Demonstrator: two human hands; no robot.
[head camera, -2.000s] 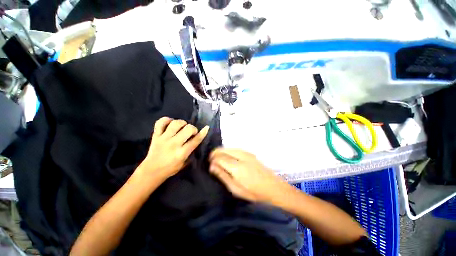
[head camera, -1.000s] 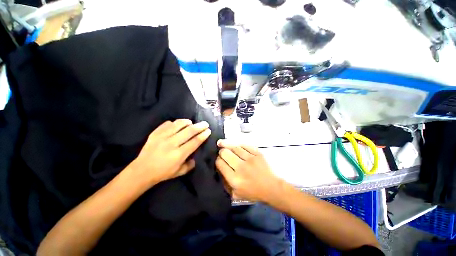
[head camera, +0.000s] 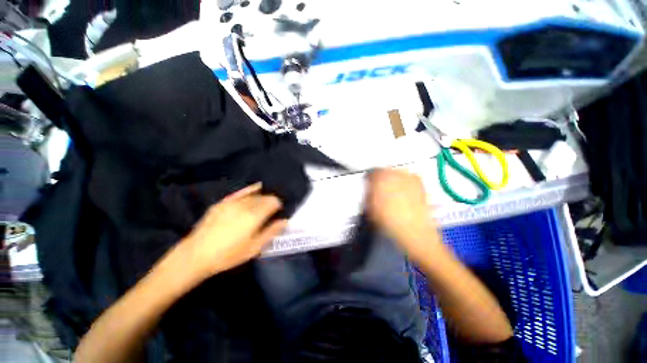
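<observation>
The large black cloth (head camera: 156, 135) spreads left of the needle and drapes down over the table's front edge. My left hand (head camera: 241, 223) lies on its right part, fingers bent, below the presser foot (head camera: 296, 122). My right hand (head camera: 399, 202) is blurred, to the right of the cloth, closed on a black strip (head camera: 328, 159). The strip runs from near the presser foot to my right fingers, and a dark blurred part hangs below them. The needle tip is too small to tell.
Scissors (head camera: 461, 166) with green and yellow loops lie on the table right of my right hand. A brown tab (head camera: 396, 123) and a black cloth bundle (head camera: 521, 135) lie near them. The machine head (head camera: 440, 53) spans the back. A blue basket (head camera: 532, 283) stands below right.
My right hand has moved right, away from the cloth edge, drawing the black strip out. My left hand remains on the cloth. The camera view has shifted.
</observation>
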